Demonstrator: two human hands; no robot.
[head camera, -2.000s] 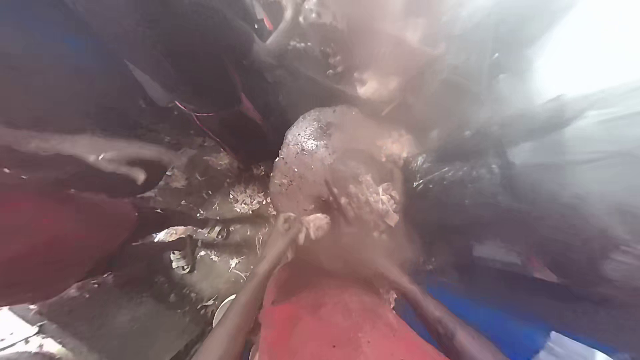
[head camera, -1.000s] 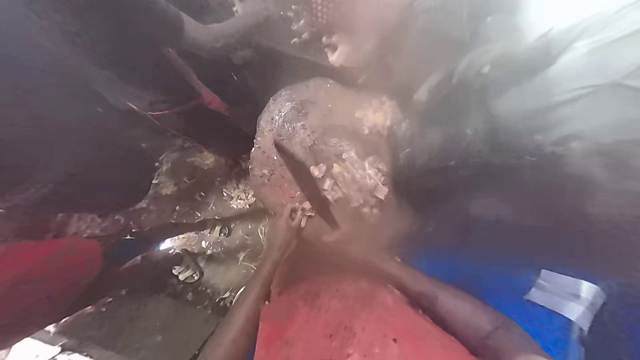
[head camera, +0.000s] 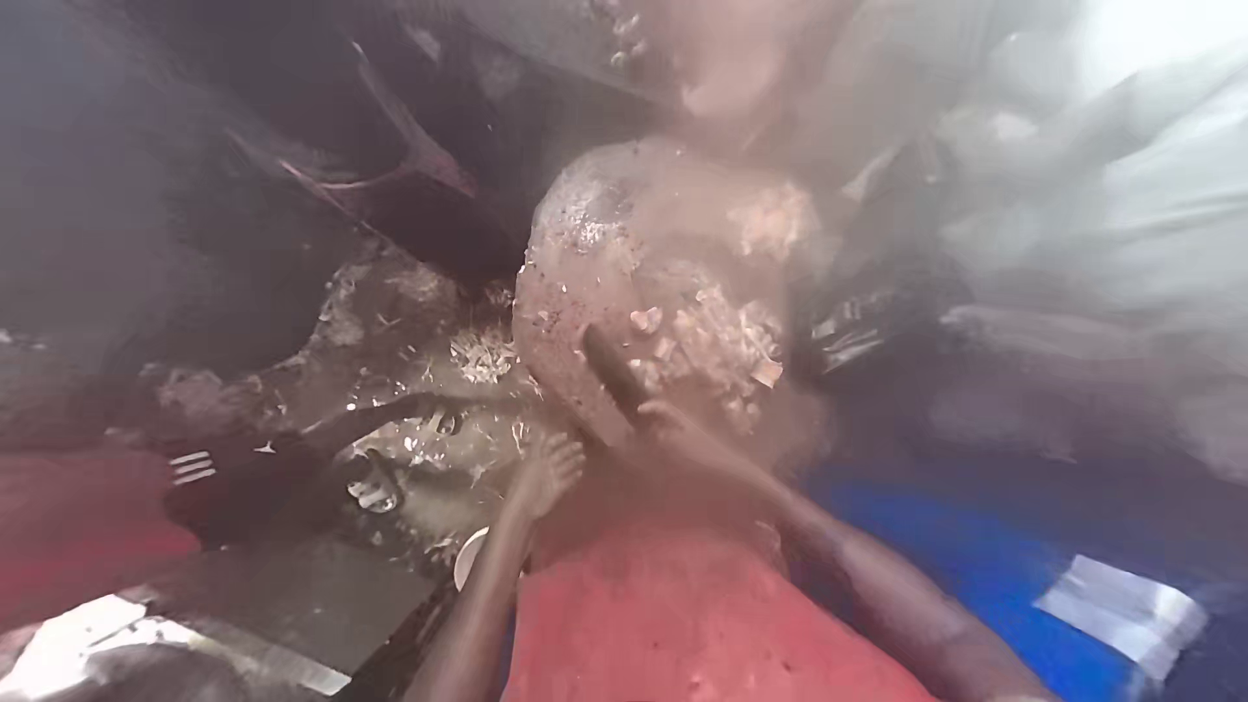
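Observation:
A round, worn board or block (head camera: 585, 263), blurred by haze, lies in front of me. My right hand (head camera: 673, 429) is closed around the handle end of a knife (head camera: 612, 370), its dark broad blade pointing up and left over the round surface. Beside the blade, pale chopped pieces (head camera: 717, 341) lie heaped on the right part of the surface. My left hand (head camera: 554, 473) is off the block's lower left edge, fingers spread, with nothing seen in it.
Littered ground (head camera: 419, 448) with pale scraps lies to the left. A person's arm and red clothing (head camera: 78, 526) are at the far left. Other people sit close around the block. A white container rim (head camera: 470, 558) shows beside my left forearm. Blue material (head camera: 926, 546) is at the right.
My left hand has moved left, off the block's near edge, where it was one second ago. The knife has stayed in my right hand.

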